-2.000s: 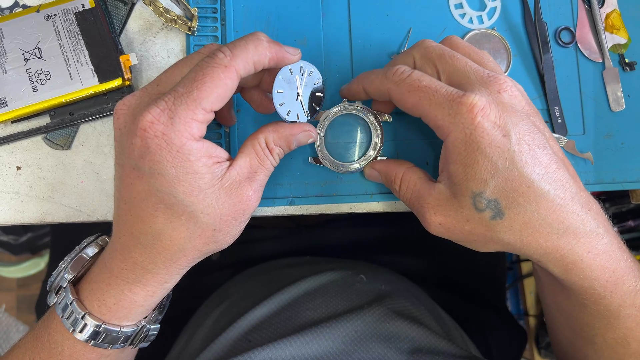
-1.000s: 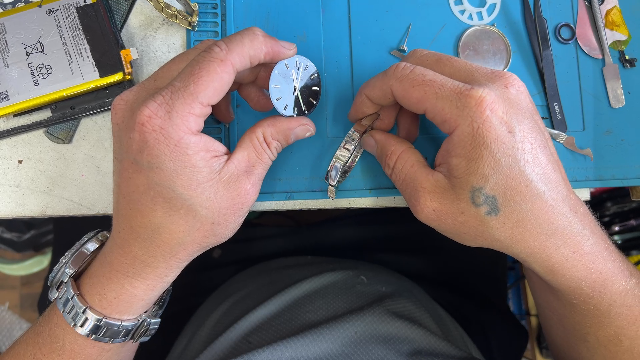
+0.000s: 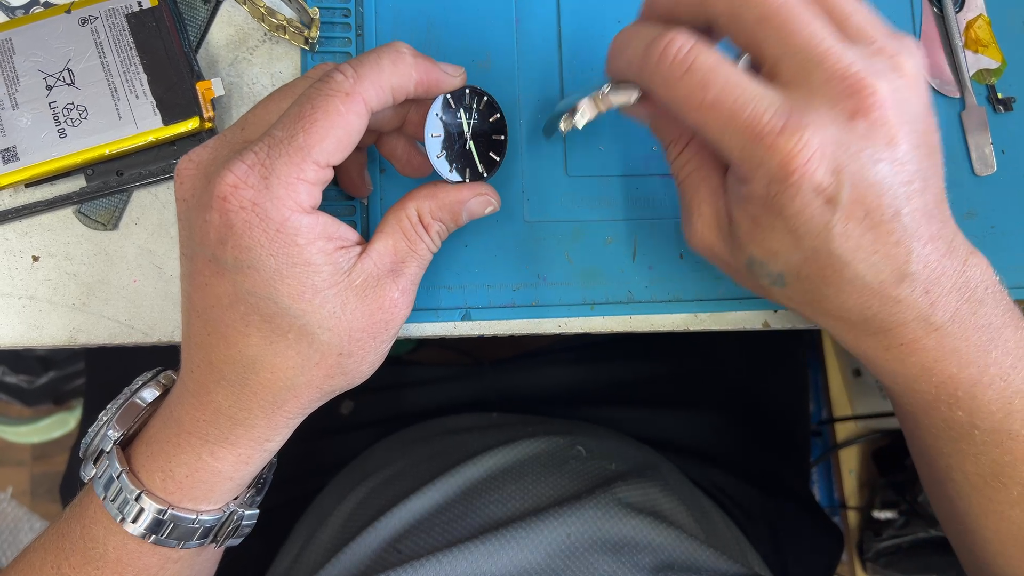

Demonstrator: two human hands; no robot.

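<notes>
Between thumb and index finger, my left hand (image 3: 296, 208) holds a dark, glossy watch dial (image 3: 467, 134) by its edge, with hands and baton markers facing up. A metal watch case (image 3: 600, 106) is pinched in the fingers of my right hand (image 3: 776, 136); it is tilted nearly edge-on and blurred, to the right of the dial and apart from it. Both are above a blue silicone work mat (image 3: 592, 272). A steel-bracelet wristwatch (image 3: 152, 496) is on my left wrist.
At the upper left lie a lithium-ion battery (image 3: 72, 88) in a dark frame and a gold-coloured watch bracelet (image 3: 280, 20). A metal spatula tool (image 3: 976, 132) and a small flex part with amber tape (image 3: 982, 40) lie at the upper right. The bench's front edge (image 3: 600, 324) runs below the mat.
My right hand has moved up and away from me with the watch case, which first showed its open face and then turned edge-on. My left hand still holds the dial.
</notes>
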